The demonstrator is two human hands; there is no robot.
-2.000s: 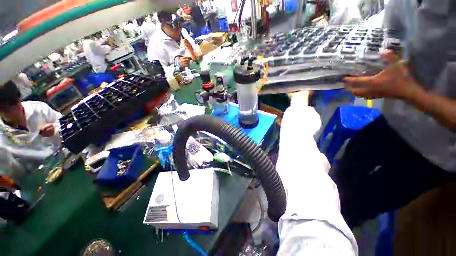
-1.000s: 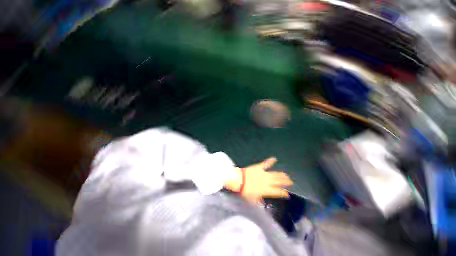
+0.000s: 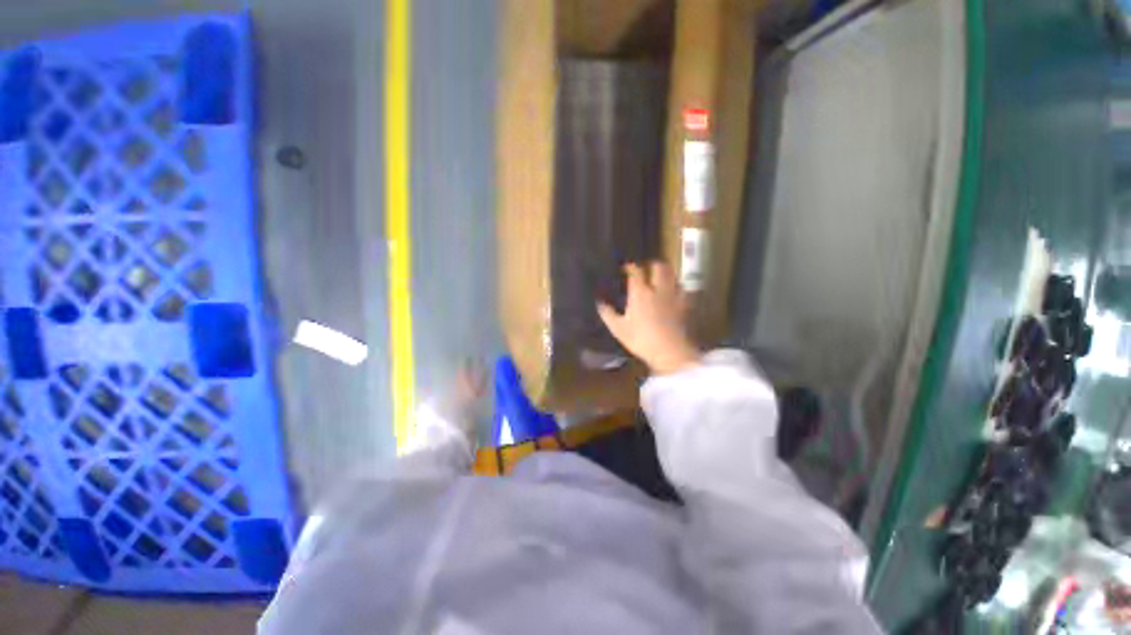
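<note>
An open brown carton [image 3: 527,186] stands on the floor ahead of me. Inside it is a dark grey ribbed surface, too blurred to name. My right hand [image 3: 651,313] is over the carton's near right part, fingers spread, with nothing seen in it. Whether it touches the carton is unclear. My left hand [image 3: 469,382] is small and blurred, left of the carton's near end and apart from it; its fingers cannot be made out.
A blue plastic pallet [image 3: 112,267] lies on the grey floor at left, with a yellow line [image 3: 398,223] and a white scrap [image 3: 331,342] beside it. A blue object [image 3: 512,399] is near the carton. At right, a green bench [image 3: 1036,149] bears black housings [image 3: 1023,409].
The view has swung from the bench down to the floor, pallet and carton. My right hand is now over the carton, and my left hand has come into view beside it.
</note>
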